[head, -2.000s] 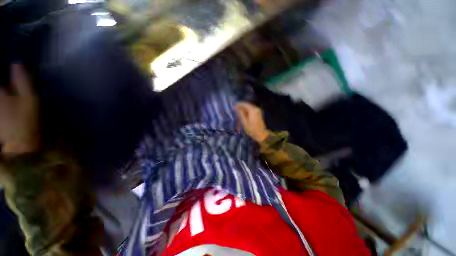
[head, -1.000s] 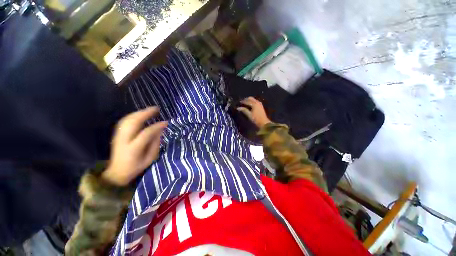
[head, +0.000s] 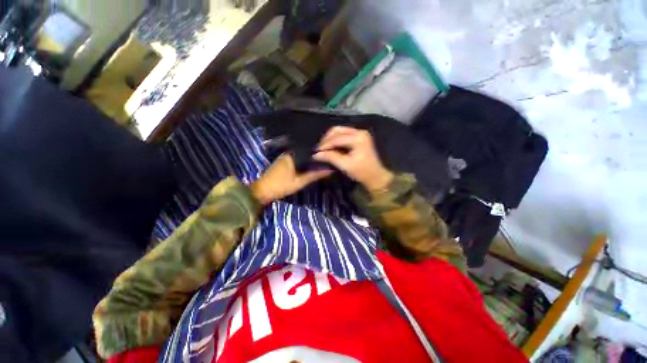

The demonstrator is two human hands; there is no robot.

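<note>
A black garment piece (head: pixel 291 131) lies across my lap, over the striped apron (head: pixel 213 142). My left hand (head: pixel 278 180) holds its near edge, with the fingers pointing right. My right hand (head: pixel 352 154) is beside it, thumb and fingers pinching the same dark cloth. The two hands nearly touch. The exact edge between the fingers is dark and hard to see. More black garments (head: pixel 482 142) are heaped to the right of my right hand, with a small white tag (head: pixel 498 209) on them.
A large dark cloth (head: pixel 71 184) hangs at the left. The pale machine table edge (head: pixel 152 117) with dark trimmings is at the upper left. A green-rimmed crate (head: pixel 429 67) stands behind the pile. A wooden bar (head: pixel 567 301) is at the lower right, a stained pale floor beyond.
My left hand has moved right from over the apron and now holds the black cloth. My right hand has closed on the cloth, which now extends further over my lap.
</note>
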